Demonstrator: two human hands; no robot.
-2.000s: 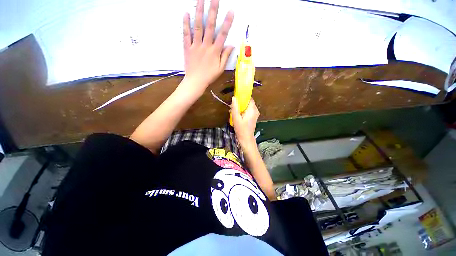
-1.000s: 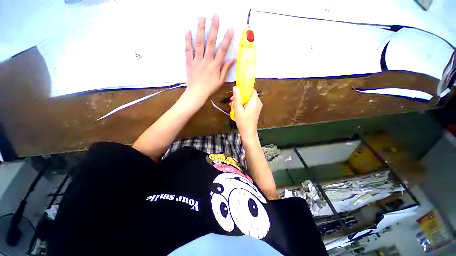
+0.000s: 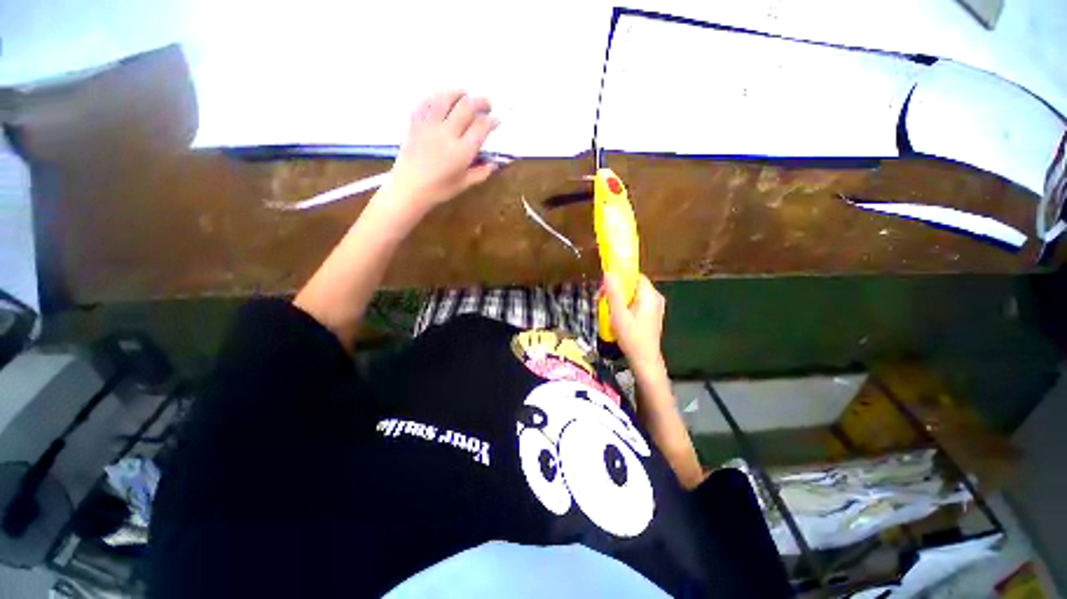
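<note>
My right hand (image 3: 638,318) grips the yellow electric cutter (image 3: 617,234), red button up, over the brown wood. Its tip is at the front edge of the white top sheet (image 3: 304,88). A dark cut line runs from the tip to the far corner of a white panel (image 3: 749,100), which shows a dark rim. My left hand (image 3: 445,146) lies at the sheet's front edge, left of the cutter, its fingers bent. Whether they pinch the sheet cannot be told. A small rounded cut piece (image 3: 983,123) lies to the right, behind a dark gap.
White offcut strips lie on the wooden table (image 3: 725,222): one at left (image 3: 339,191), a thin one in the middle (image 3: 550,227), one at right (image 3: 942,219). A grey flat object (image 3: 983,9) shows at the top edge. Shelves with folded material (image 3: 866,497) stand below right.
The cutter has come back toward me, from well inside the sheet to its front edge, leaving a dark cut line. My left hand has gone from flat with spread fingers to bent fingers, nearer the edge.
</note>
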